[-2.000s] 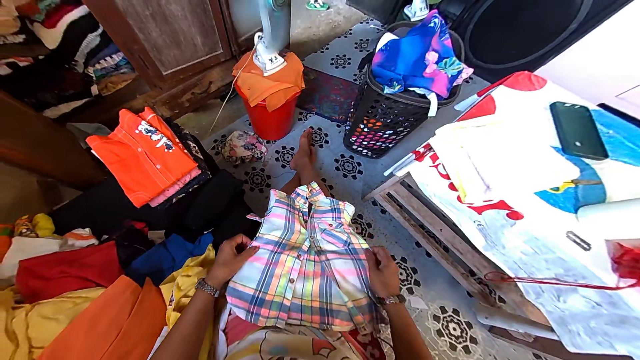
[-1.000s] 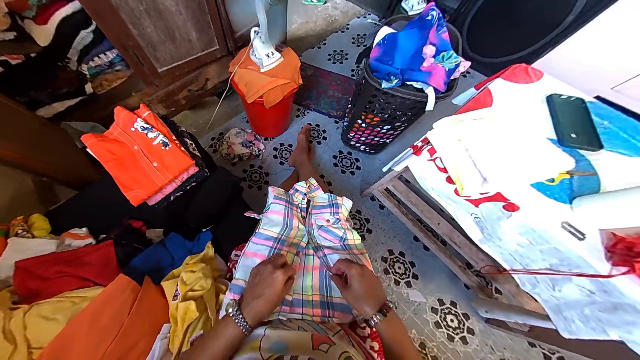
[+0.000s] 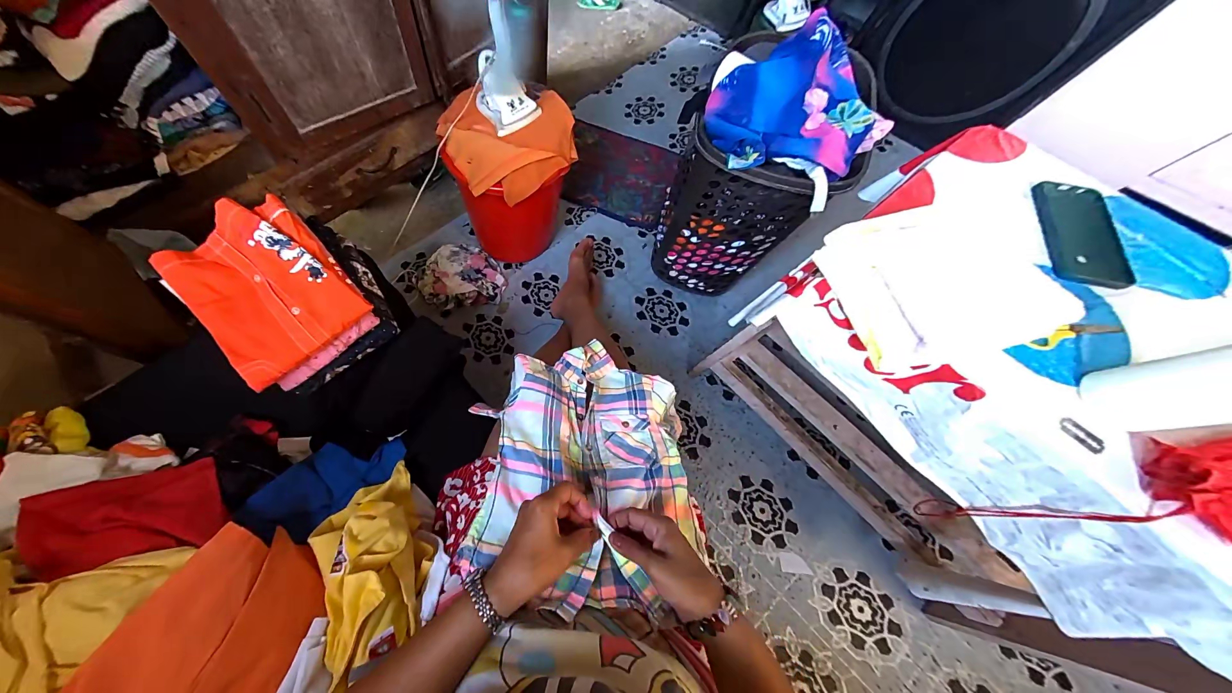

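A small plaid button-front shirt point(image 3: 626, 438) lies spread over my lap, collar toward my feet. My left hand point(image 3: 544, 539) pinches the left edge of its front opening low down. My right hand point(image 3: 669, 558) pinches the facing edge just beside it, and the fingertips nearly meet at the placket. Whether a button is between the fingers is too small to tell. The upper front hangs slightly apart below the collar. A folded orange shirt point(image 3: 265, 298) tops a stack of clothes at the left.
Loose clothes point(image 3: 183, 616) heap at my left. Ahead stand a red bucket point(image 3: 510, 221) with an iron point(image 3: 508, 108) on orange cloth, and a black laundry basket point(image 3: 722, 231) of clothes. A covered low table point(image 3: 1001, 462) at the right bears a phone point(image 3: 1083, 234).
Both hands have come from the shirt's lower sides to the middle of its front. Since one second ago, they have drawn closer together and now pinch the front edges.
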